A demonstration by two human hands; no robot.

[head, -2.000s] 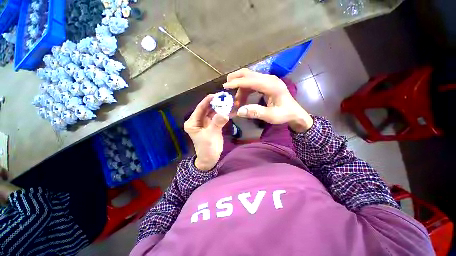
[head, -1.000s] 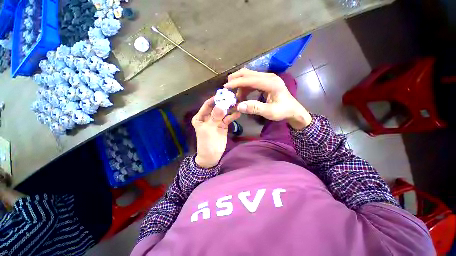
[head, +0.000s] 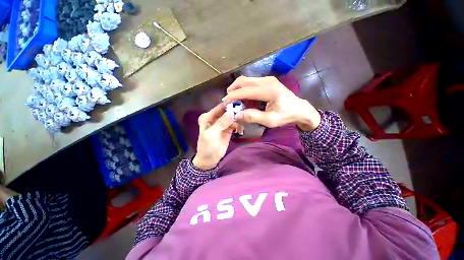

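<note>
A small white, knobbly moulded piece (head: 234, 108) with a dark blue opening is held above my lap, just off the table edge. My left hand (head: 214, 136) grips it between thumb and fingers from the left. My right hand (head: 272, 104) touches it with thumb and fingertips from the right and partly hides it. Whether the right fingers hold a separate small part cannot be told. Rows of pale blue-white assembled pieces (head: 71, 84) stand on the table at the left.
On the wooden table (head: 244, 30) lie a brown board (head: 165, 38) with a white dab (head: 142, 39), a thin stick (head: 191, 50), a blue tray (head: 40, 38) and dark parts (head: 76, 19). Blue crates (head: 147, 139) sit below. Red stools (head: 397, 104) flank me; a striped sleeve (head: 40, 226) is lower left.
The piece has moved slightly right and has been turned, so its dark opening shows again. My fingers have closed in around it, with the right thumb now against it.
</note>
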